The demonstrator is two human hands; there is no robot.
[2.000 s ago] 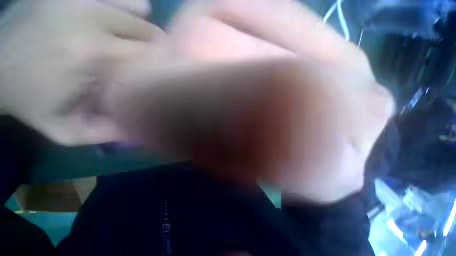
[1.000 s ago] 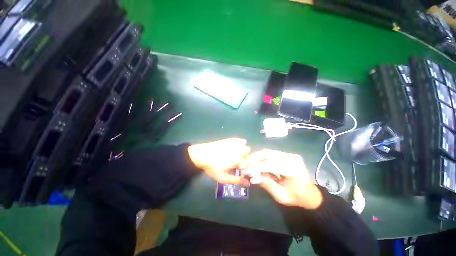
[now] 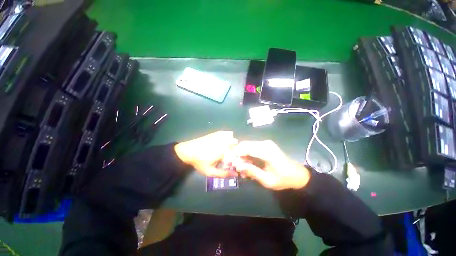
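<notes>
A flat dark unit with white printed text (image 3: 222,183) shows below my fingers, near the bench's front edge. My left hand (image 3: 206,151) is over its upper edge, with the fingertips pinched together. My right hand (image 3: 272,165) meets it from the right, its fingertips touching or nearly touching the left ones at the unit's top edge. Both hands are overexposed, and the fingers hide the unit's upper part. Whether a small piece is between the fingertips cannot be told.
Tall black tray stacks stand left (image 3: 82,125) and right (image 3: 417,90). Dark leads (image 3: 135,127) lie at left. A teal smartphone (image 3: 204,85), black phone-like devices (image 3: 278,75), a white adapter (image 3: 261,115) with cable (image 3: 314,145), a clear cup (image 3: 357,120) and a yellowish-white tipped item (image 3: 352,176) lie beyond or rightward.
Two seconds ago the hands were blurred close to the camera; one second ago they were together over the unit. Since then the whole view has shifted slightly, and the hands remain together there.
</notes>
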